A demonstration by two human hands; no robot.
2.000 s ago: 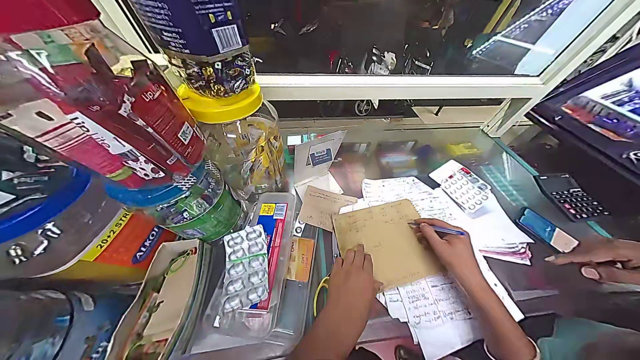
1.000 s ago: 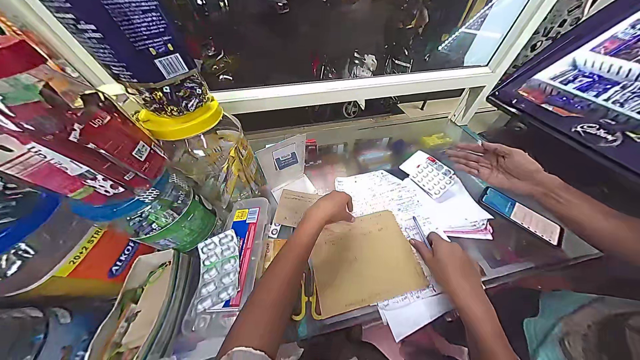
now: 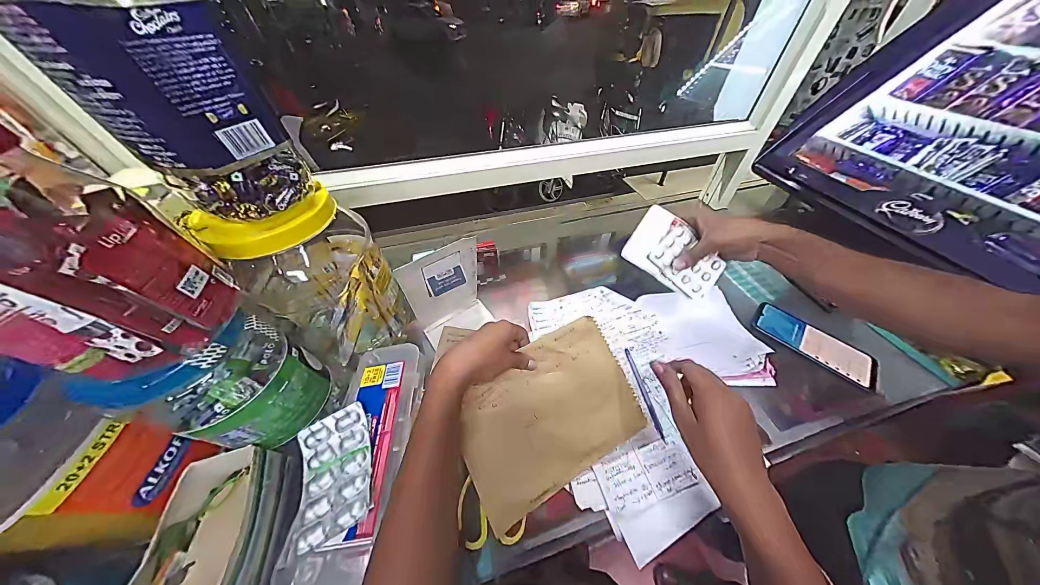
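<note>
My left hand (image 3: 487, 355) rests at the upper left corner of a brown paper sheet (image 3: 552, 422), its thumb and fingers on the edge. Just right of that sheet, my right hand (image 3: 703, 406) has thumb and fingers apart beside a blue pen (image 3: 644, 394), which lies on handwritten papers (image 3: 650, 479). A further stack of white papers (image 3: 707, 337) lies behind. Above it, another person's hand (image 3: 723, 240) grips a white calculator (image 3: 674, 253). Yellow scissors handles (image 3: 473, 520) show from under the brown sheet's lower edge.
Blister packs of tablets (image 3: 335, 471) lie on a plastic box (image 3: 406, 382) at left. Beyond stand candy jars, one with a yellow lid (image 3: 260, 231). A smartphone (image 3: 815, 345) lies at right, below a display screen (image 3: 918, 154). A white window frame (image 3: 528, 154) borders the glass counter.
The pen, in my right hand earlier, now lies on the papers. The other person's hand, earlier open beside the calculator, now holds it. The second, darker calculator seen at first is no longer visible.
</note>
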